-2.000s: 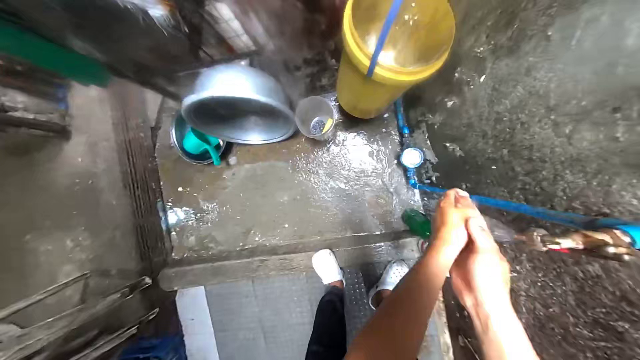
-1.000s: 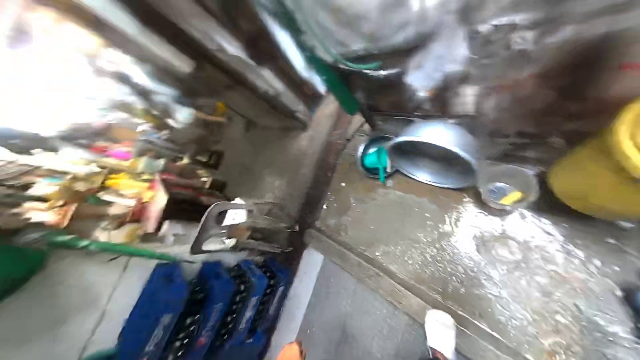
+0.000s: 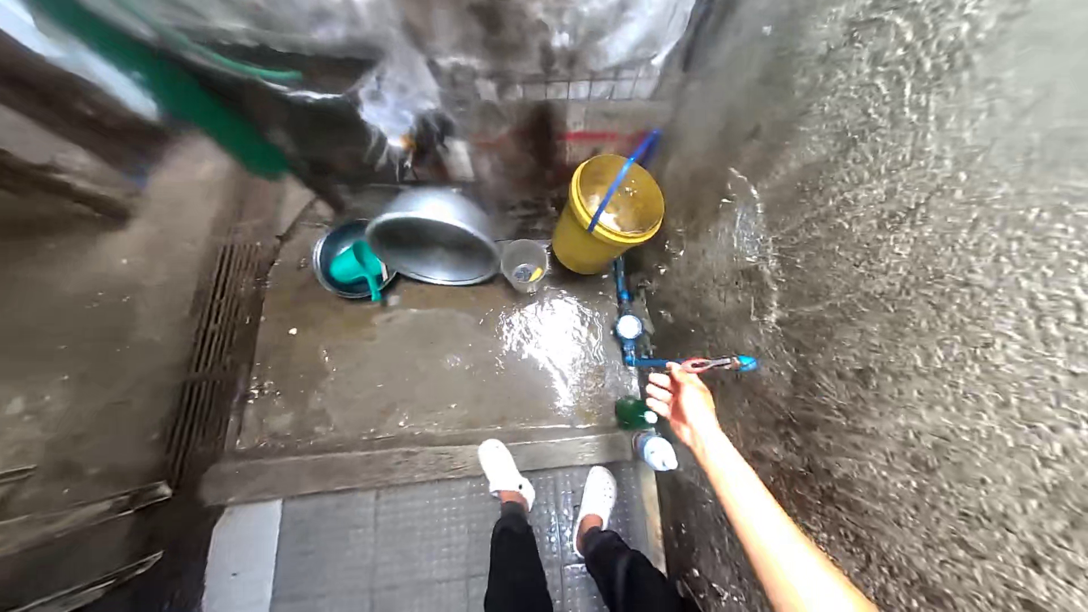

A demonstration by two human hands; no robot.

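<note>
My right hand (image 3: pixel 682 405) reaches in from the lower right with its fingers apart and loosely curled. Its topmost fingertip is at the end of the red handle (image 3: pixel 699 365) of a tap on the wall; whether it presses on it, I cannot tell. My left hand is out of view. Blue pipe (image 3: pixel 650 363) runs from the tap to a round water meter (image 3: pixel 629 326). Just left of and below the hand are a green bottle (image 3: pixel 630 413) and a pale plastic container (image 3: pixel 656 451).
A yellow bucket (image 3: pixel 586 246) with a blue strap stands ahead, beside a clear tub (image 3: pixel 524 263), a metal basin (image 3: pixel 435 242) and a dark basin (image 3: pixel 319 263) holding a green dipper (image 3: pixel 353 265). A concrete curb (image 3: pixel 382 469) crosses before my feet; a drain grate (image 3: pixel 208 357) runs at left.
Two seconds ago both hands were together by the tap; now only my right hand shows there. The view swung left to blue crates and then back.
</note>
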